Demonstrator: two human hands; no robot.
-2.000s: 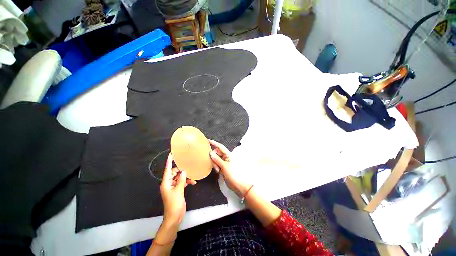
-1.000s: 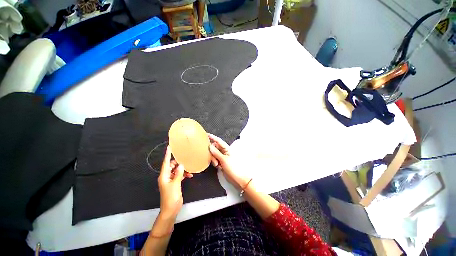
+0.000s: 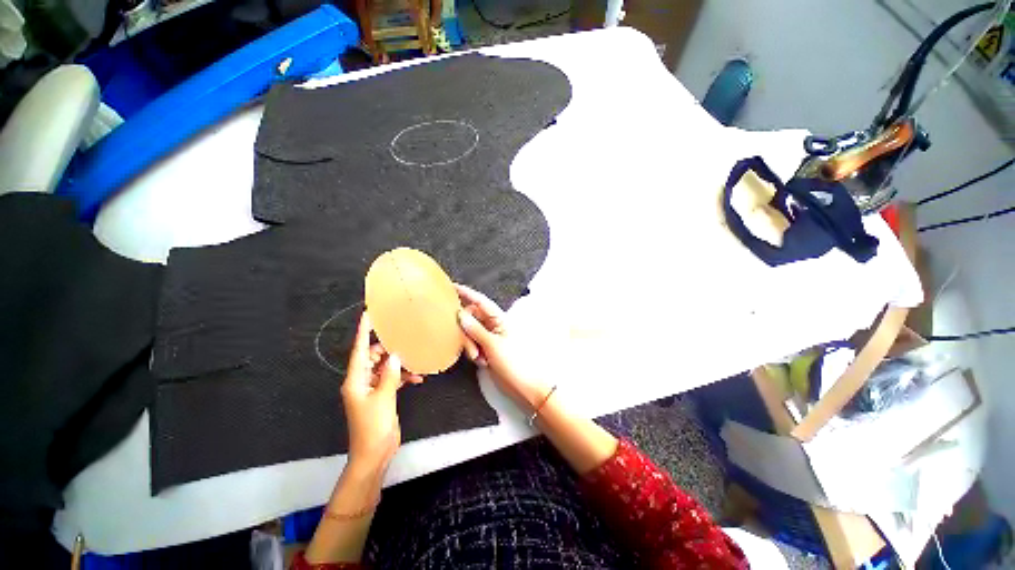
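A tan oval template (image 3: 412,311) is held between both hands, above the dark cloth. My left hand (image 3: 371,390) grips its lower left edge. My right hand (image 3: 490,334) grips its right edge. Two dark sleeve panels lie on the white table: the far one (image 3: 334,123) bears a whole white chalked oval (image 3: 435,144); the near one (image 3: 256,412) bears another chalked oval (image 3: 323,337), partly hidden by the template and my left hand. No chalk can be made out in my fingers.
More dark cut panels (image 3: 67,323) lie at the left table edge. A blue roll (image 3: 212,106) lies along the far left. At the right end are a navy cloth band (image 3: 796,217) and an iron with a brown-orange handle (image 3: 874,150). A cardboard box (image 3: 851,390) stands lower right.
The view has shifted, so the table and cloth appear higher and slightly further left. Both hands still hold the template over the near panel, its tilt slightly changed.
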